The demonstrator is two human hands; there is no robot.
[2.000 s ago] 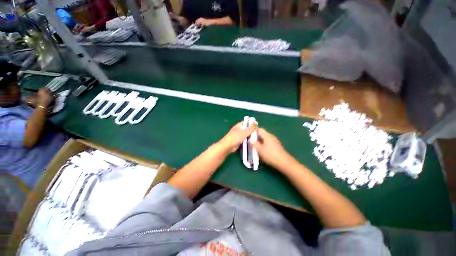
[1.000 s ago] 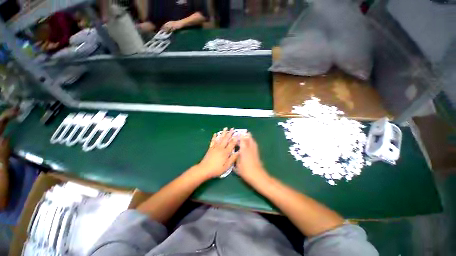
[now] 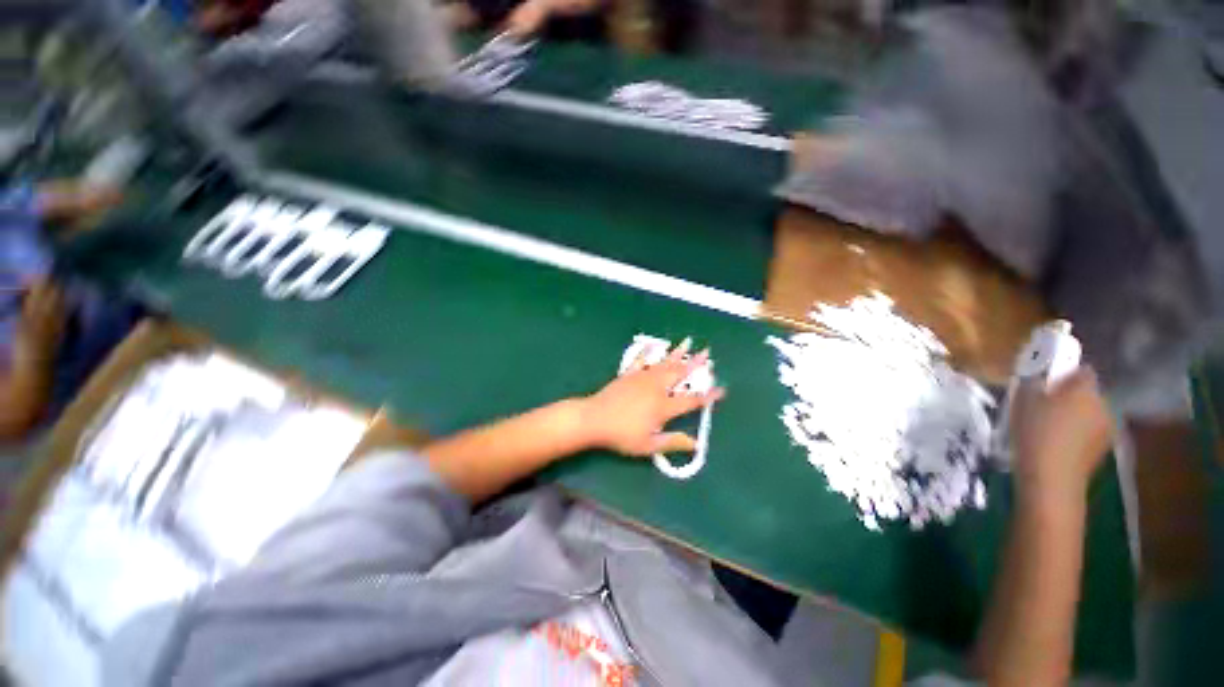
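My left hand [image 3: 658, 403] lies with fingers spread over a white plastic frame [image 3: 686, 464] on the green bench in front of me. The hand hides much of the frame; its rounded loop end shows below the fingers. My right hand [image 3: 1063, 423] is at the far right, its fingers closed around a white frame whose round disc head [image 3: 1050, 352] sticks up above the fingers. The heap of small white inserts [image 3: 879, 409] lies between my hands, nearer the right one. The picture is blurred.
A row of several white frames [image 3: 286, 247] lies on the bench at the left. A carton [image 3: 389, 432] holding white parts stands at lower left. A brown board [image 3: 893, 275] and greyish plastic bag [image 3: 913, 134] are behind the heap. Other people's arms show at left and top.
My right hand has left the middle, passed to the far right and taken hold of the frame there. My left hand stays at the middle frame, its fingers now spread. The view has tilted.
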